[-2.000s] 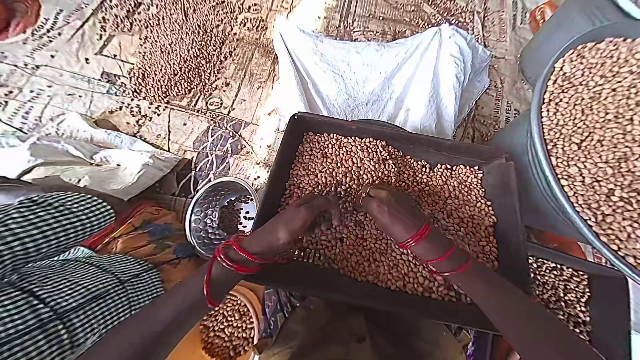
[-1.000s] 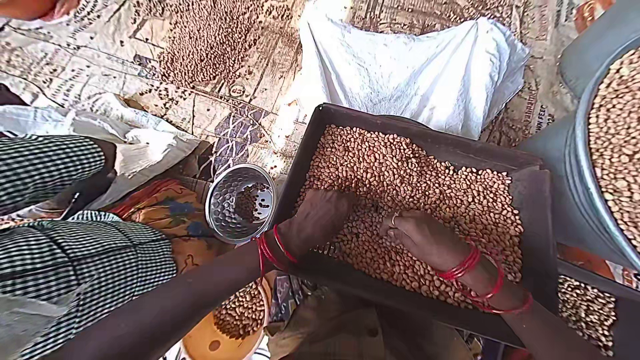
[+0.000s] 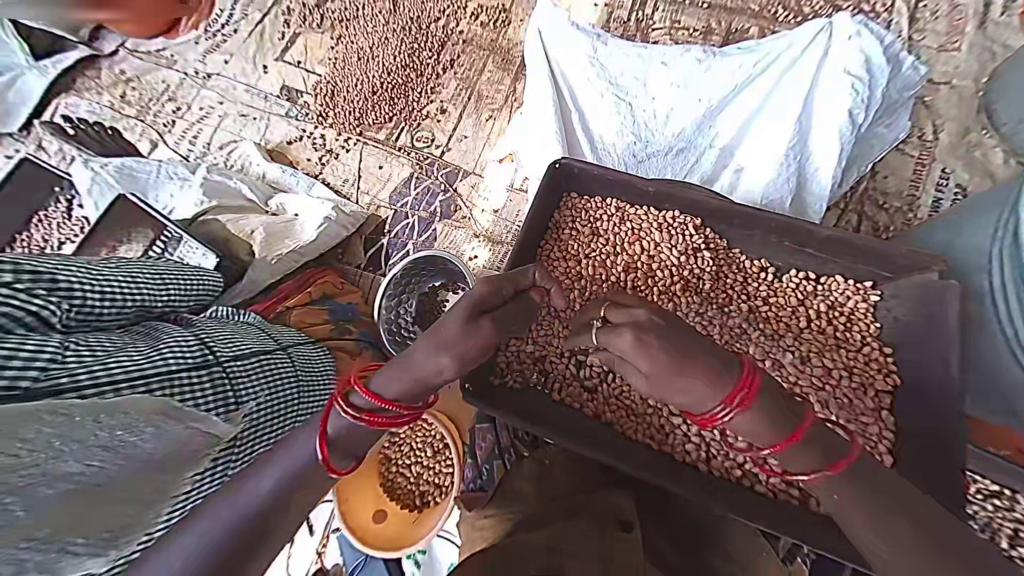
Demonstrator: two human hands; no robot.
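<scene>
A dark rectangular tray (image 3: 920, 320) holds a thick layer of pale brown beans or nuts (image 3: 656, 248). My left hand (image 3: 492, 320), with red bangles at the wrist, is over the tray's left edge, its fingers curled close above the beans; whether it pinches anything cannot be told. My right hand (image 3: 648, 344), with rings and red bangles, lies low over the beans near the tray's middle left, fingertips bent down and partly hidden. Left of the tray stand a metal bowl (image 3: 392, 300) with dark bits inside and an orange bowl (image 3: 384, 528) holding more beans.
A white sack (image 3: 720, 104) lies beyond the tray. A grey bucket (image 3: 984, 296) stands at the right. Beans are spread on the printed ground sheet (image 3: 384, 64). At the left are a person's checked cloth (image 3: 160, 344), a bare foot (image 3: 92, 136) and a dark tray (image 3: 120, 228).
My left hand has moved from over the beans to the tray's left edge, beside the metal bowl. The view has swung leftward.
</scene>
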